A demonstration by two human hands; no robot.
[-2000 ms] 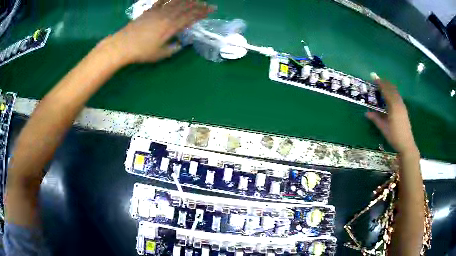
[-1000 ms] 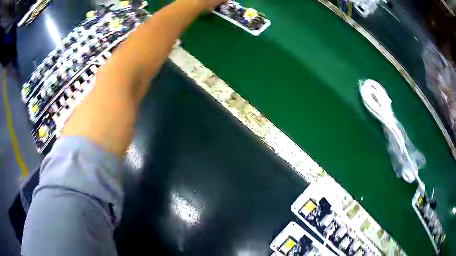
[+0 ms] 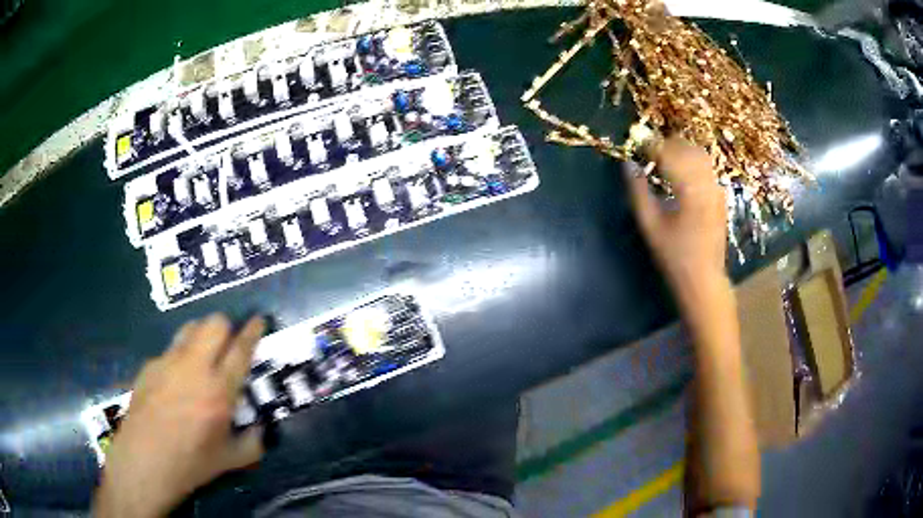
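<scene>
A white tray with a dark circuit board (image 3: 364, 339) lies at a slant on the dark top, nearest to me. My left hand (image 3: 197, 400) is over its left part, with fingers and thumb at its two long edges. My hand hides part of the board. My right hand (image 3: 683, 207) is at the lower left side of the pile of copper contact strips (image 3: 698, 96). Its fingers are bent at the pile's edge and blurred; whether they pinch a strip cannot be told.
Three similar trays lie parallel above: the back one (image 3: 278, 91), the middle one (image 3: 314, 147) and the front one (image 3: 344, 212). A pale worn rail (image 3: 253, 46) borders the green surface (image 3: 101, 51). A cardboard box (image 3: 754, 354) stands beyond the table edge at lower right.
The view has swung to the copper pile and the row of trays. A tray now lies apart in front of me under my left hand. My right hand has come to the copper pile.
</scene>
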